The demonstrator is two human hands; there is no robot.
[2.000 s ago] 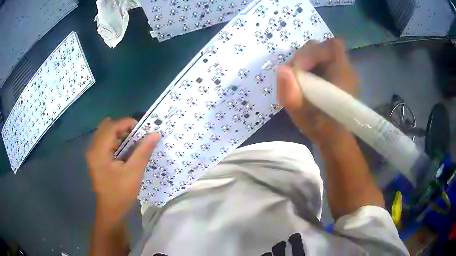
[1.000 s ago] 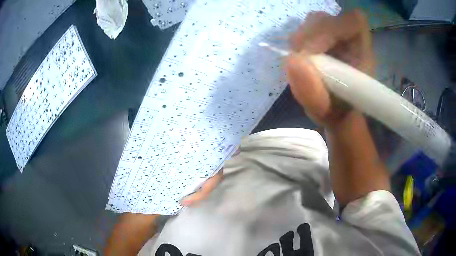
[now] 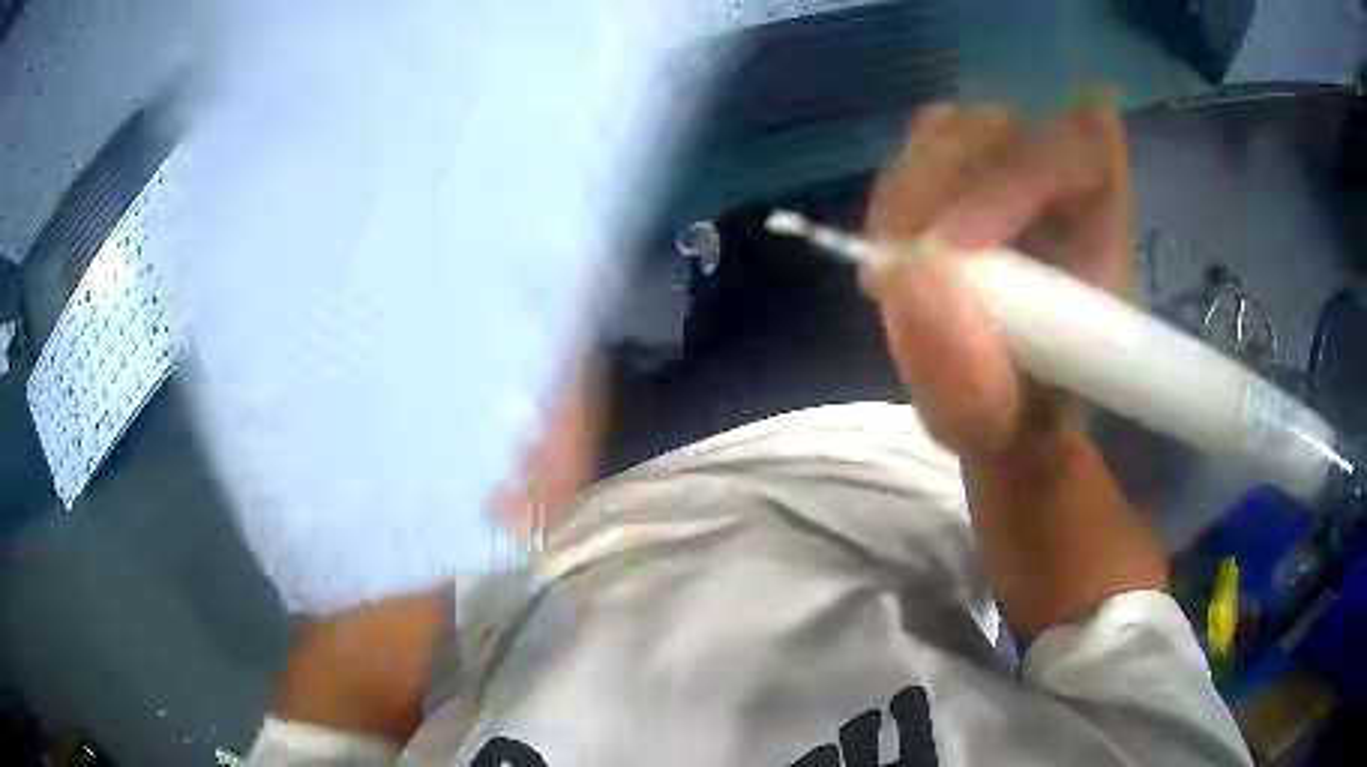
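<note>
A large white circuit board panel (image 3: pixel 390 300), strongly blurred, stands at the left centre in front of me. My left hand (image 3: pixel 552 465) holds it at its right edge near the bottom; most of this hand is hidden behind the panel. My right hand (image 3: pixel 990 285) grips a fat white dispensing syringe (image 3: pixel 1147 352) like a pen. The syringe's thin needle points left, with a small white blob at its tip (image 3: pixel 783 223). The tip is apart from the panel.
A smaller dotted white panel (image 3: pixel 105 360) lies at the left on the green mat, beside a dark ribbed strip (image 3: pixel 83 202). More pale panels show at the top left. Blue bins (image 3: pixel 1274 525) with a yellow item (image 3: pixel 1225 607) are at the lower right. Stools stand at the right.
The held panel has been turned over, its back shown a second ago, and has swung left, away from the syringe. The left hand moved from the panel's left edge to its right edge.
</note>
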